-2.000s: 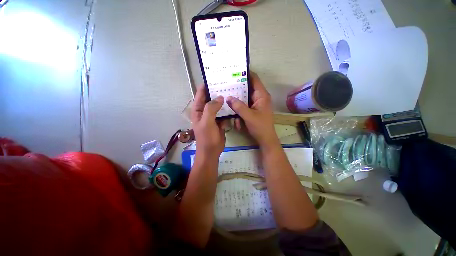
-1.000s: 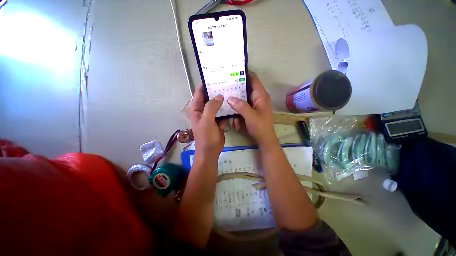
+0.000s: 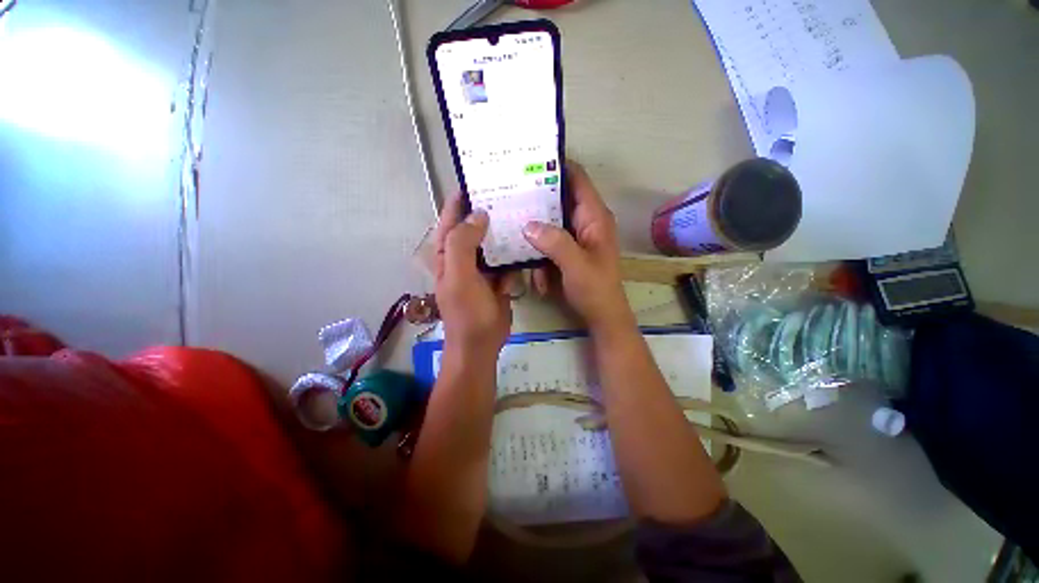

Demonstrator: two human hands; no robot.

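Observation:
A black-edged smartphone (image 3: 501, 125) is held upright above the table, its white screen lit with a picture, green marks and a keyboard. My left hand (image 3: 467, 268) grips its lower left side, thumb over the keyboard. My right hand (image 3: 581, 251) grips its lower right side, thumb on the screen. Both hands are bare. A blue-edged clipboard (image 3: 424, 362) with a handwritten sheet (image 3: 558, 456) lies under my forearms, which hide part of it.
A red bag (image 3: 171, 456) fills the lower left. A green tape (image 3: 378, 408) and white roll (image 3: 316, 401) lie beside it. Right are a jar (image 3: 729, 211), paper sheets (image 3: 877, 148), a bag of pale green rings (image 3: 815, 342), calculator (image 3: 921, 290) and dark cloth (image 3: 980, 421). Scissors (image 3: 473, 14) lie behind the phone.
My left thumb has shifted left and up on the screen, and my right thumb has moved slightly right. The phone has moved slightly left and up.

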